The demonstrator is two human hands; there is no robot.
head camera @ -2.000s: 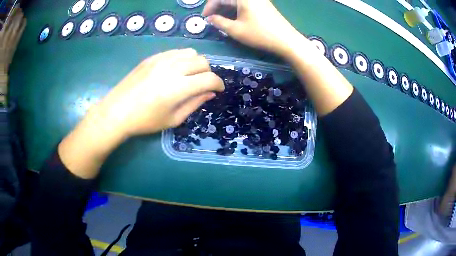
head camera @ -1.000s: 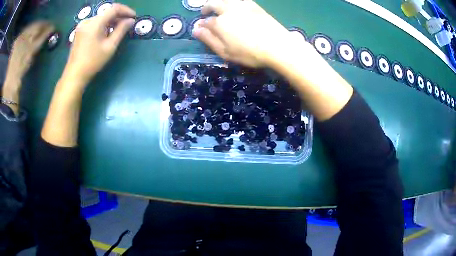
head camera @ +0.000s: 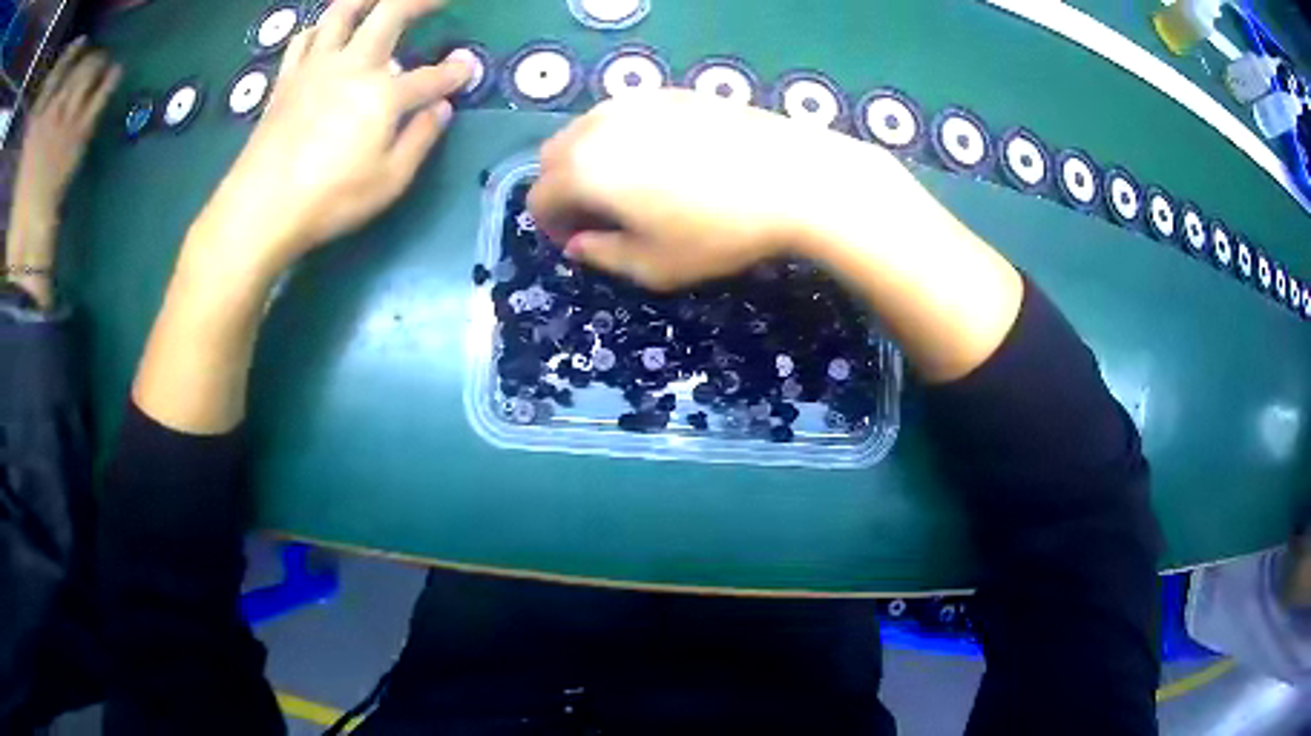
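Note:
A row of black-rimmed discs with pale rings runs across the green surface. My left hand is over the left part of the row, its fingertips touching a disc. Whether it holds a small part cannot be seen. The clear tub of small black caps stands in front of me. My right hand is over the tub's upper left part, fingers curled down towards the caps; its fingertips are partly hidden, so a grip cannot be told.
Another person's hand is at the far left beside the row. Spare discs lie beyond it. A pale rail runs along the far side, with small containers behind it. A blue crate is below the table edge.
My right hand has moved from the row down to the tub. My left hand left the tub for the row, then shifted slightly right. The other person's hand has moved slightly left.

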